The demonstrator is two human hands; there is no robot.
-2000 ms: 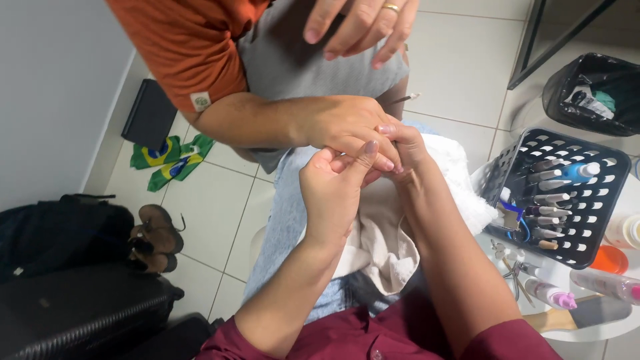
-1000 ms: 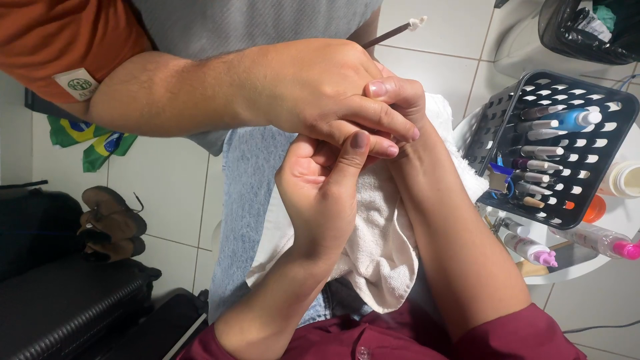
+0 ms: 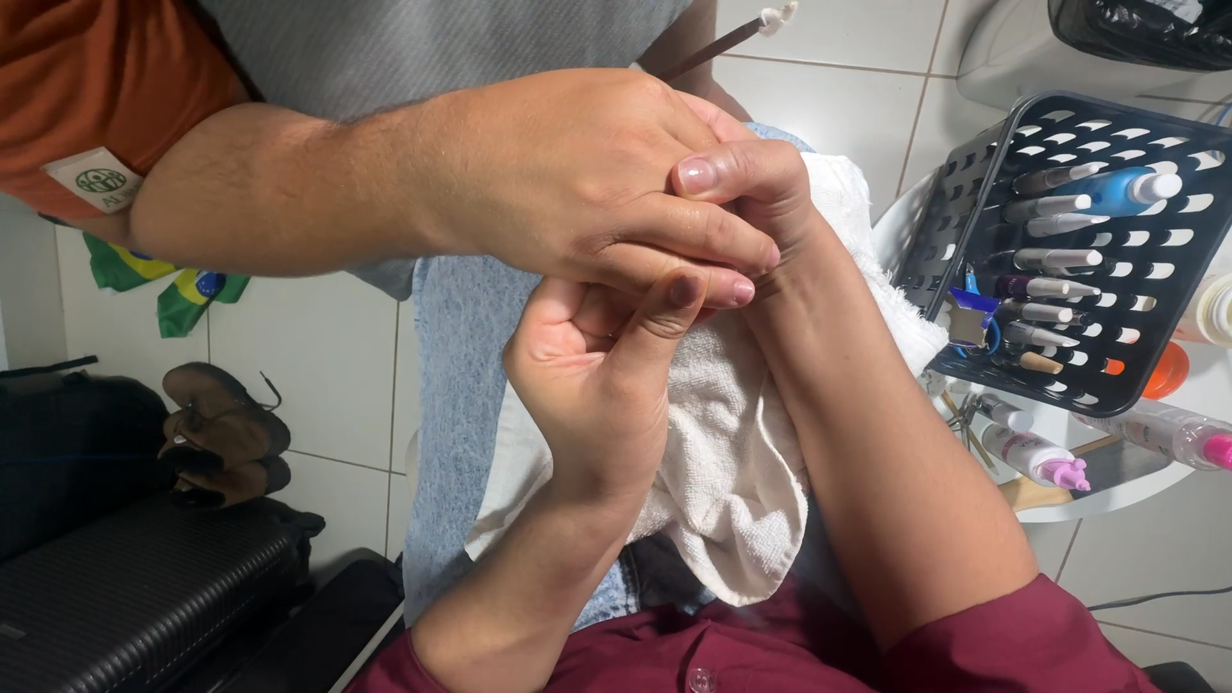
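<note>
Another person's hand [image 3: 587, 183] lies palm down between my two hands, over my lap. My left hand [image 3: 606, 371] grips its little-finger side from below, the thumb lying against the fingertips. On the other side my right hand [image 3: 756, 192] wraps it, its thumb over the back of the fingers; my right fingers are mostly hidden beneath. Under the hands a white terry towel [image 3: 736, 462] drapes over my jeans [image 3: 462, 385]. A thin dark stick [image 3: 712, 50] with a white cotton-like tip shows beyond the person's hand; what holds it is hidden.
At right, a black perforated plastic basket [image 3: 1001, 154] with several pen-like tools and a blue bottle [image 3: 1121, 190] stands on a white table [image 3: 1145, 491], beside a pink-capped bottle [image 3: 1155, 433]. Black luggage [image 3: 144, 597] and brown shoes [image 3: 226, 423] are at left.
The person's other hand, raised above the held hand two seconds ago, is out of sight. My hands still hold the same hand. The view has moved closer.
</note>
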